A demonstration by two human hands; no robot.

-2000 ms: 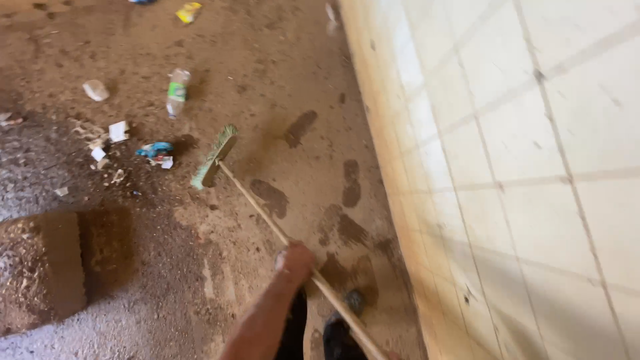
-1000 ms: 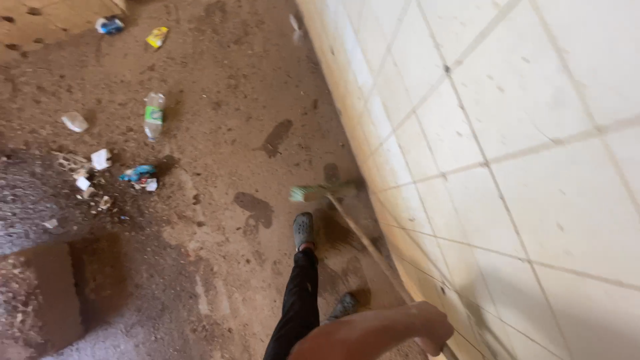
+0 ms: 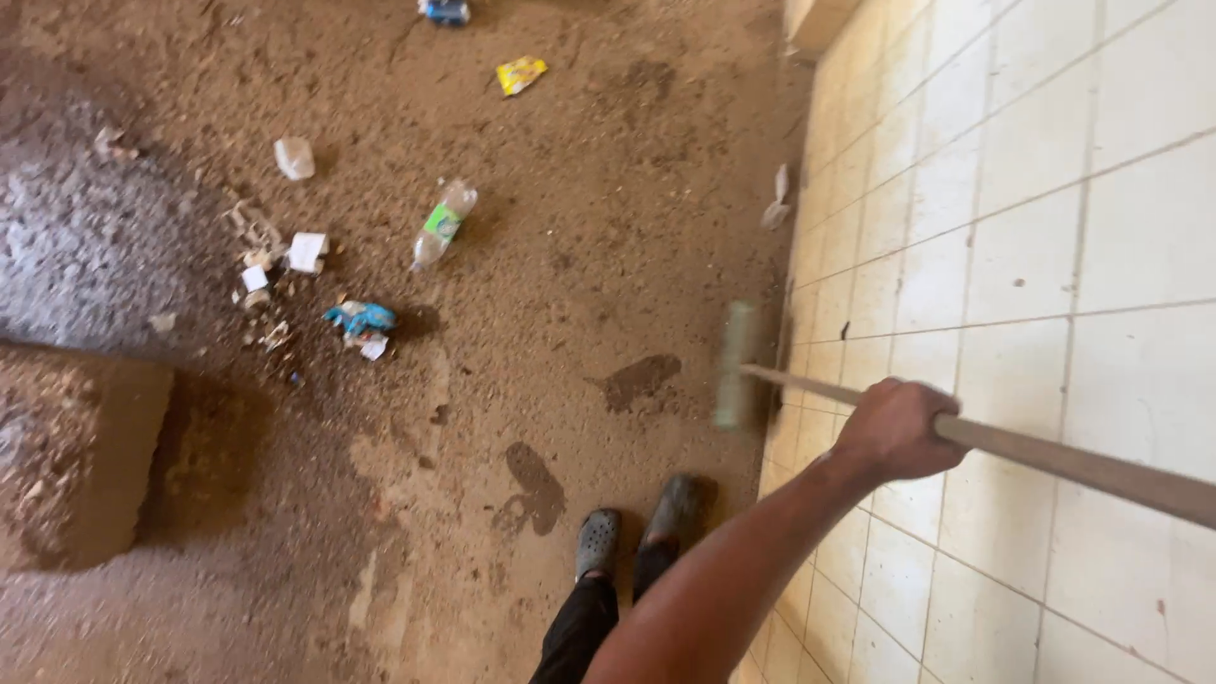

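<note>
My left hand (image 3: 898,429) is closed around the wooden handle of a push broom, its forearm rising from the bottom edge. The handle (image 3: 1064,463) slants from the right edge down to the green broom head (image 3: 734,366), which is blurred and lies on the dirty floor near the foot of the tiled wall. Past my left hand the handle leaves the view on the right. My right hand is out of sight. Below the broom head are my feet in grey clogs (image 3: 598,543).
White wall tiles (image 3: 1016,380) rise at the right. On the brown floor lie a plastic bottle (image 3: 445,224), a yellow wrapper (image 3: 521,75), a blue wrapper (image 3: 361,319), a blue can (image 3: 445,11) and white scraps (image 3: 308,252). A rough block (image 3: 76,456) stands at the left. Wet patches (image 3: 642,382) mark the floor.
The broom head has moved from out on the floor to beside the wall's foot, and now lies farther from my feet than one second ago. The view has shifted.
</note>
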